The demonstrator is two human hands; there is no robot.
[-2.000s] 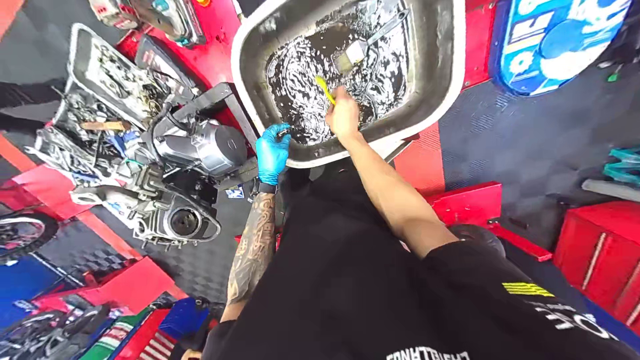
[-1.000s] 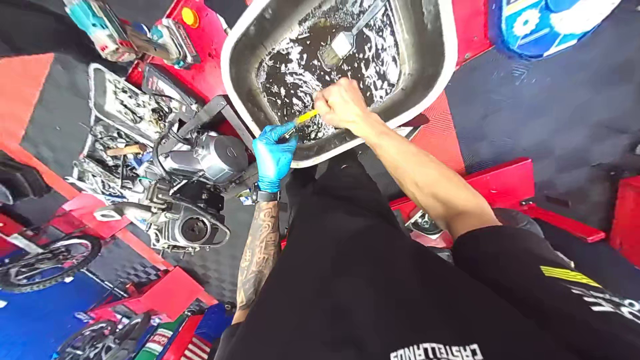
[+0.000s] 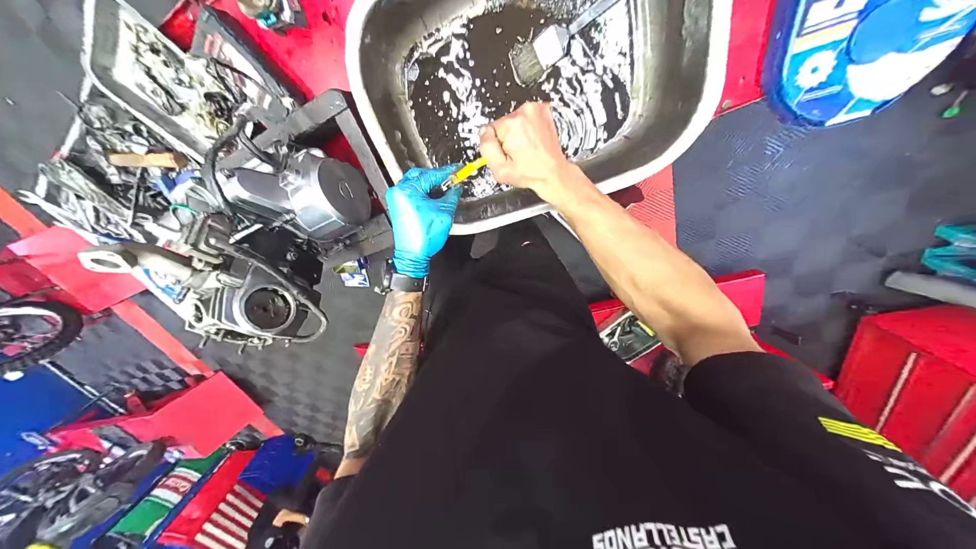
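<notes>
My left hand, in a blue glove, pinches a small dark part above the near-left rim of a basin. My right hand, without a glove, is closed around a yellow-handled brush or similar tool; its far end meets the part at my left fingertips. The tool's tip is too small to make out. Dark, rippling liquid lies in the basin. A wide paintbrush rests in it beyond my right hand, bristles toward the lower left.
Left of the basin stands a motorcycle engine near a metal frame arm. A tray of small parts lies at the upper left. A blue and white padded item is at the upper right, a red cabinet at the lower right.
My right hand has moved from over the liquid toward my left hand, bringing the yellow tool to the part there. The view has shifted somewhat.
</notes>
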